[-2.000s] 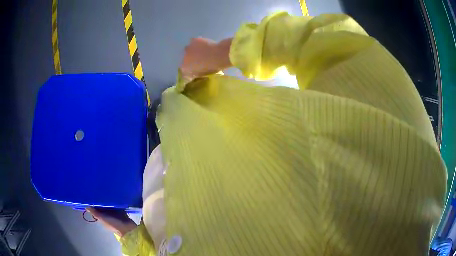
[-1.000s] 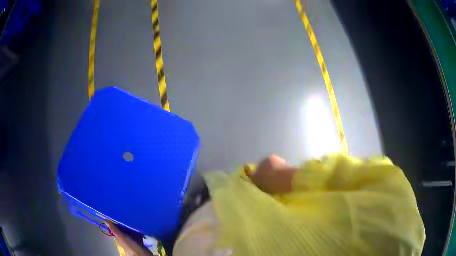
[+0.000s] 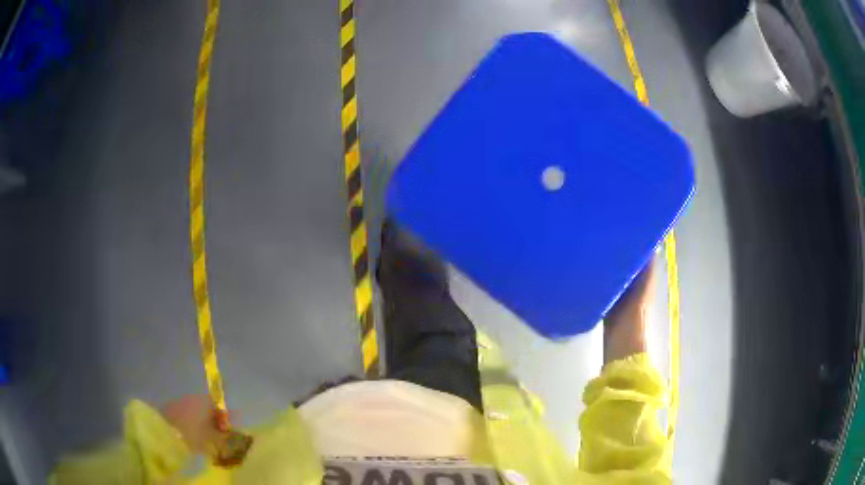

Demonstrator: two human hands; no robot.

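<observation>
The blue plastic stool (image 3: 536, 242) is held up at centre right, its square seat and small centre hole facing me. My right hand (image 3: 634, 298) grips it from the near right side; its fingers are hidden behind the seat. My left hand (image 3: 193, 419) is low at the left, blurred and partly covered by the yellow-green smock. A small red and dark item (image 3: 230, 441) shows at its fingertips, too blurred to name surely.
Yellow tape (image 3: 198, 204) and black-yellow tape (image 3: 352, 156) run along the grey floor. A white bucket (image 3: 754, 68) stands at the upper right. A green-edged line curves along the far right. My dark-clad leg (image 3: 424, 313) is just left of the stool.
The stool has moved from left to right and turned. It was held by my left hand; my right hand holds it now. My left hand is away at the lower left. The bucket has come into view.
</observation>
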